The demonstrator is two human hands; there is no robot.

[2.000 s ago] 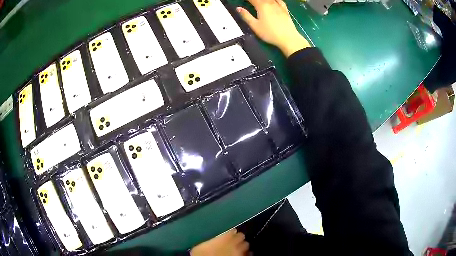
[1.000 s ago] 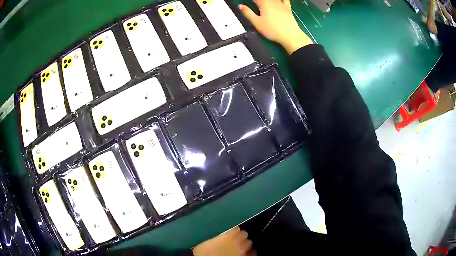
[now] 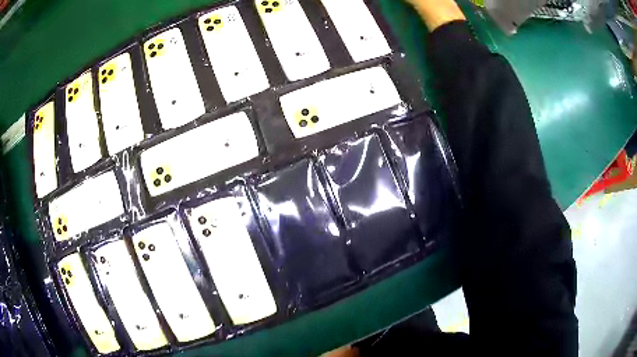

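A glossy black tray [image 3: 271, 134] lies on the green bench. Cream-white phone back covers [image 3: 234, 258] with dark camera circles on yellow patches fill its top row, its sideways middle pockets and the left part of its bottom row. Three bottom-row pockets at the right [image 3: 300, 223] are empty. My right hand [image 3: 440, 10] is cut off by the top edge, beyond the tray's upper right corner; its fingers are out of view. Only a sliver of my left hand [image 3: 340, 352] shows at the bottom edge; its fingers are hidden.
Another glossy black tray [image 3: 17, 300] lies at the far left. A grey object [image 3: 515, 12] and clutter stand at the upper right of the green bench [image 3: 569, 104]. A red stool [image 3: 606, 178] is beyond the bench edge. A whitish strip [image 3: 15, 132] is at the left.
The tray appears larger and shifted right in view. My right hand has moved up, mostly out of the picture, and my left hand has slipped lower. The covers stay in the same pockets.
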